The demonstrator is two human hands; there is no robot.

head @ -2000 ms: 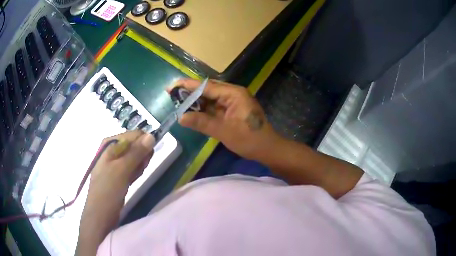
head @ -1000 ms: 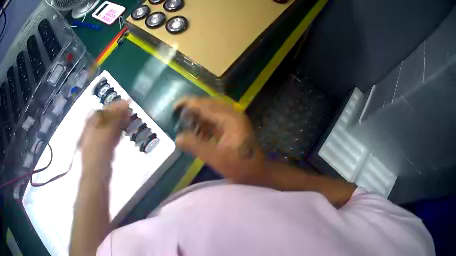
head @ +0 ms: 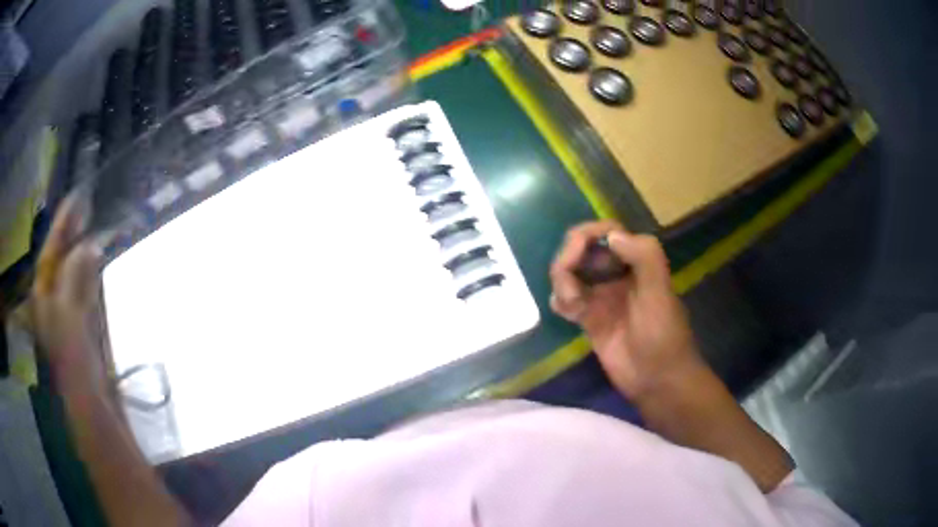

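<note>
My right hand holds a dark round speaker driver over the green mat, right of the white tray. My left hand is blurred at the far left, beside the tray's left edge; whether it holds anything cannot be told. The white tray glares brightly. Several drivers stand on edge in one row along its right side. A thin dark lead loops over a small pale patch at the tray's lower left corner.
A cardboard sheet at the upper right bears many drivers lying flat. A clear plastic blister tray with dark parts and pale labels lies beyond the white tray. Yellow tape edges the green mat.
The view has swung right, showing more of the cardboard. My left hand has moved from the driver row to the far left. My right hand still holds a driver.
</note>
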